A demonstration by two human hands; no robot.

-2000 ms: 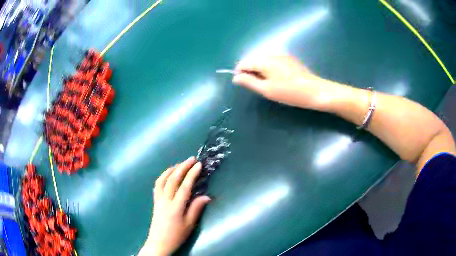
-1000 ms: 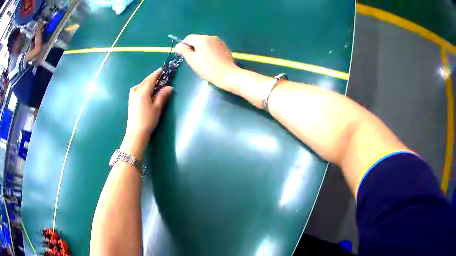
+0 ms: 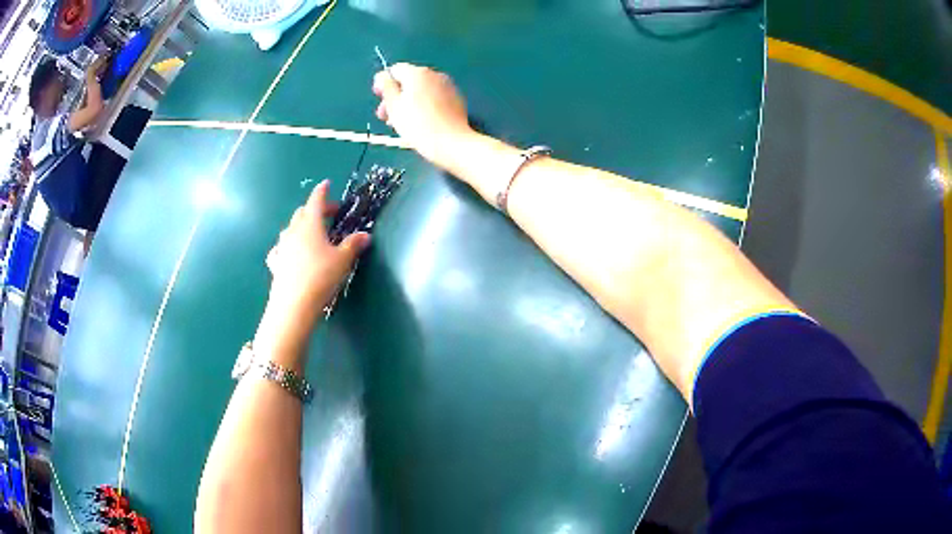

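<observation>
A pile of short black lead wires (image 3: 365,200) with silvery ends lies on the dark-green mat (image 3: 501,302), left of the middle. My left hand (image 3: 311,245) rests at the pile's left side, thumb and fingers apart, touching its edge; whether it grips any wires cannot be told. My right hand (image 3: 423,104) is beyond the pile, fingers closed around a small screwdriver; its thin silvery shaft (image 3: 382,58) points up and away. The handle is hidden in the fingers. One black wire stands out from the pile's far end.
Orange-red wired housings (image 3: 117,511) lie at the lower left. A pale blue plastic basket (image 3: 256,13) is at the far left of the mat, a dark wire-like object (image 3: 694,8) at the far edge. Another person (image 3: 65,136) sits at the upper left. Grey floor lies right of the table edge.
The view has swung toward the table's far side. My right hand has moved off the wires with the screwdriver. The wire pile lies more spread, and my left fingers have opened wider.
</observation>
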